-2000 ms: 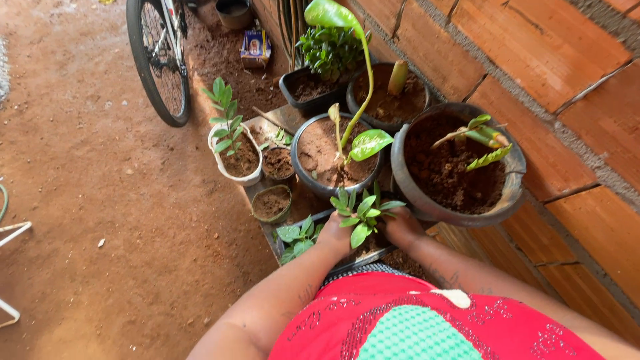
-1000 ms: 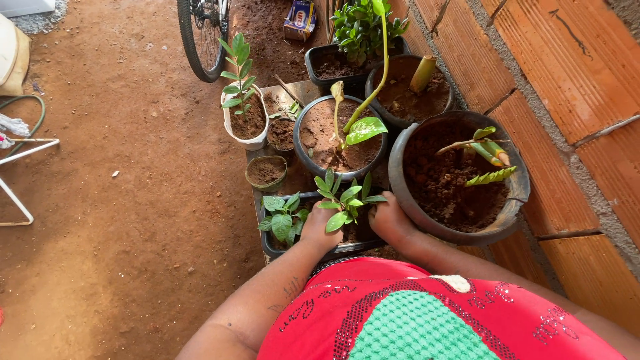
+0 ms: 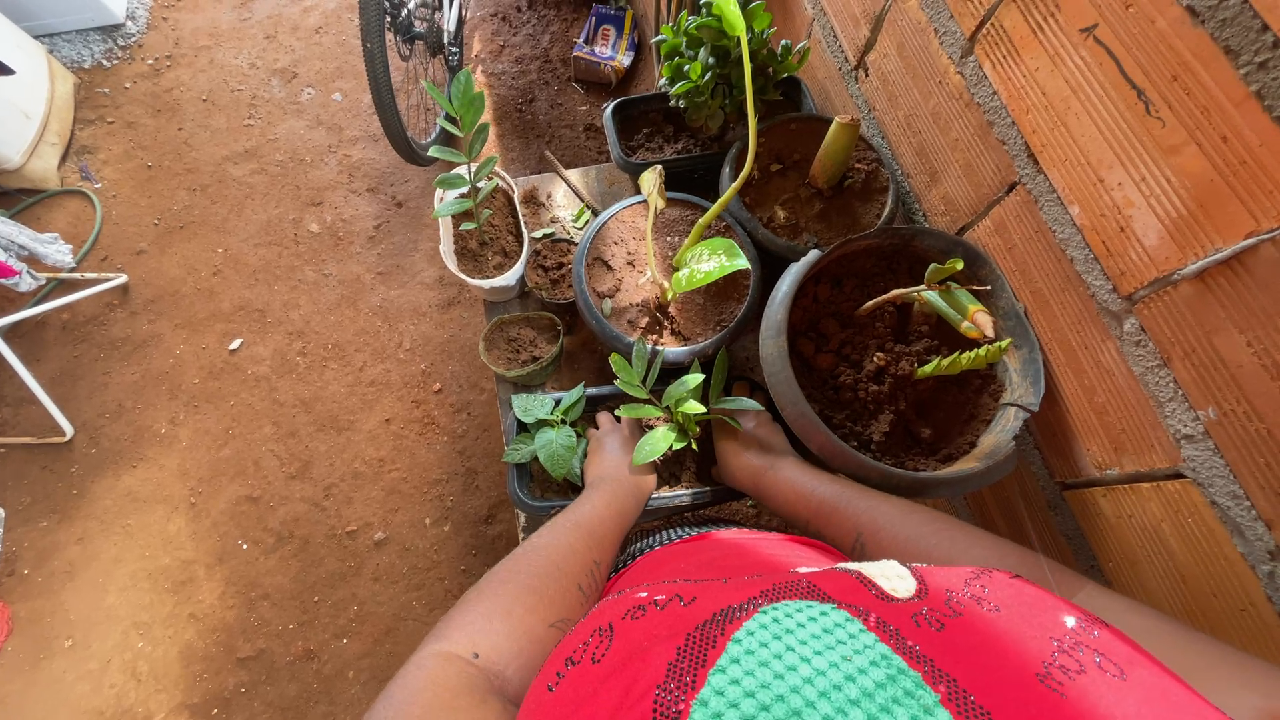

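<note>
A black rectangular planter (image 3: 528, 495) stands nearest to my body, with soil in it. My left hand (image 3: 615, 460) reaches into it between a small broad-leaved plant (image 3: 555, 438) on the left and a plant with glossy green leaves (image 3: 680, 405) in the middle. On the other side of the glossy plant, my right hand (image 3: 752, 445) is down at the soil, its fingers partly hidden by leaves and shade. Both hands flank the base of the glossy plant; whether the fingers press soil or grip anything is hidden.
Beyond the planter are a round pot (image 3: 590, 300) with a tall stem, a white pot (image 3: 497, 290), a small pot (image 3: 522, 378) and a cracked large pot (image 3: 790, 400) beside the brick wall (image 3: 1110, 330). A bicycle wheel (image 3: 375, 80) and white metal legs (image 3: 35, 385) stand farther off.
The view has shifted, showing more floor on the left. Both hands stay in the planter; my left hand's fingers, largely hidden by leaves two seconds ago, now show beside the broad-leaved plant.
</note>
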